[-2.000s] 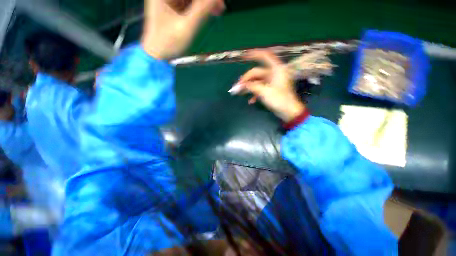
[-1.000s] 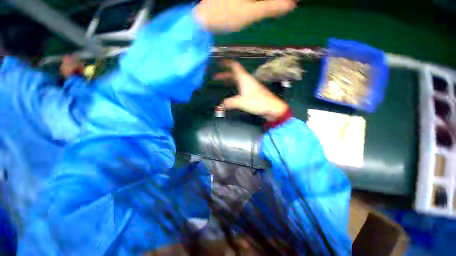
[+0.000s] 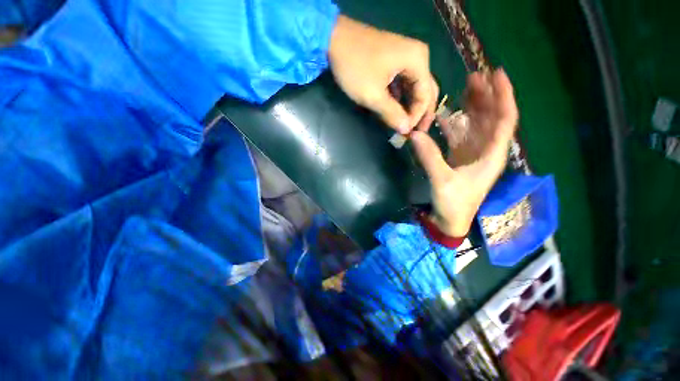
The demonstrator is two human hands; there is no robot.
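Observation:
My left hand [image 3: 388,74] is above the dark green bench top [image 3: 328,149], its thumb and fingertips pinched together at a small pale part [image 3: 397,140]. My right hand [image 3: 473,164] is palm up beside it, fingers spread and blurred, its thumb tip close to the same part. Whether the thumb touches the part is unclear. Some loose cream parts [image 3: 456,120] show behind the right hand, partly hidden. The blue bin [image 3: 548,216] with cream small parts [image 3: 507,223] stands past my right wrist.
A pale sheet [image 3: 465,259] is mostly hidden by my right sleeve. A white compartment tray [image 3: 554,269] and a red object [image 3: 559,335] are at lower right. The green belt [image 3: 581,149] runs along the right, beyond the bench's worn edge [image 3: 466,37]. Blue-clothed areas fill the left.
The view has turned, so the bin and tray now show lower right. My hands have come together, with the left fingers now pinched. The red object has come into view.

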